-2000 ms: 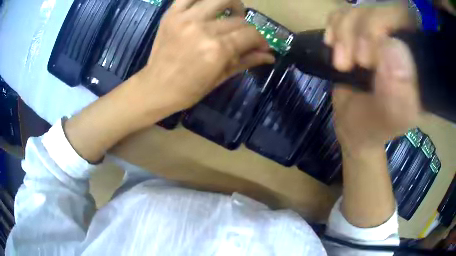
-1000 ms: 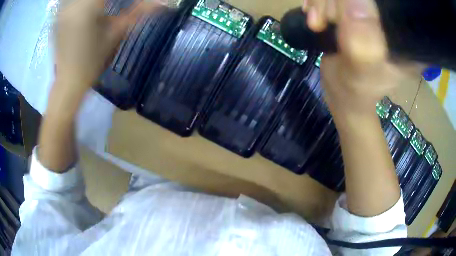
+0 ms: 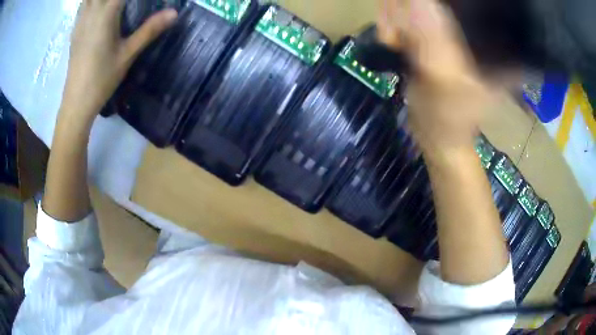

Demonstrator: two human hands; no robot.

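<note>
A row of black ribbed power bank cases (image 3: 242, 108) lies overlapping across the middle, several with a green circuit board (image 3: 292, 36) at the upper end. My left hand (image 3: 98, 59) is at the upper left on the leftmost cases, thumb spread on top; its other fingers are partly hidden or cut off by the top edge. My right hand (image 3: 434, 72), blurred, is closed around the thick black electric screwdriver (image 3: 496, 33). The screwdriver's dark front end is beside a circuit board (image 3: 366, 69); its tip is hidden.
A brown cardboard mat (image 3: 196, 190) lies under the cases. White covering (image 3: 33, 65) shows at the left. A blue tray (image 3: 551, 98) with grey contents and yellow tape (image 3: 575, 118) are at the right. A black cord (image 3: 470, 317) crosses my right sleeve.
My left hand has moved left, off the circuit board area and onto the leftmost cases. My right hand has moved left with the screwdriver. The cases' position in view has shifted, and the blue tray shows more.
</note>
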